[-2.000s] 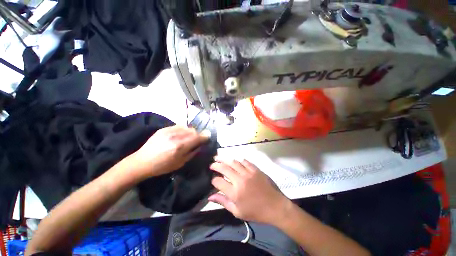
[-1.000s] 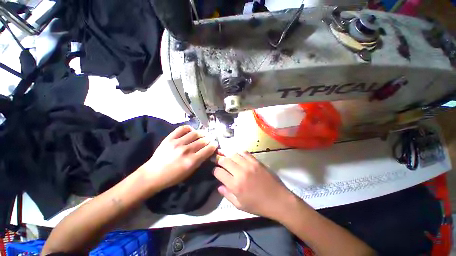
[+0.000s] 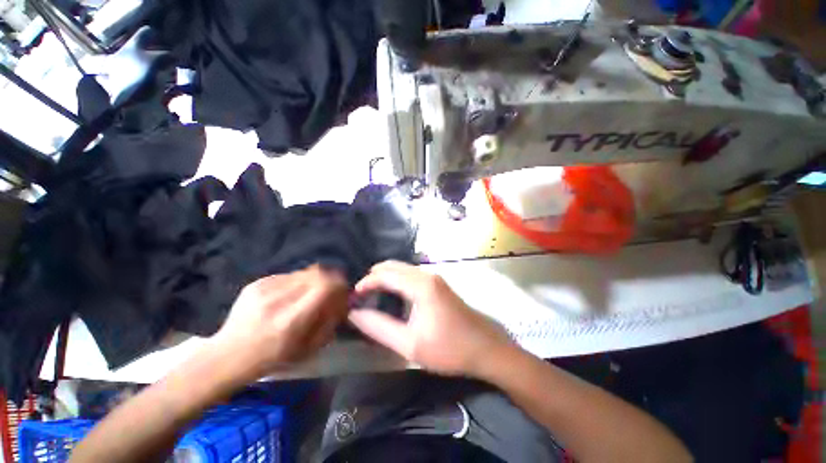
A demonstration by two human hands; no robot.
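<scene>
A black garment piece lies on the white table left of the needle area, its right end near the presser foot of the sewing machine lettered "TYPICAL". My left hand is blurred and closed on the near edge of the black fabric. My right hand pinches the same fabric edge beside it, thumb and fingers around a dark fold. Both hands are close together, nearer to me than the needle. My left fingertips are partly hidden.
More black fabric is heaped behind and at left. A red-orange plastic bag lies under the machine arm. A black cable is at the table's right end. A blue basket and a red basket stand below at left.
Both hands have moved from beside the presser foot towards me and to the left, drawing the near fabric edge with them. The rounded fold near the table's front is no longer spread out.
</scene>
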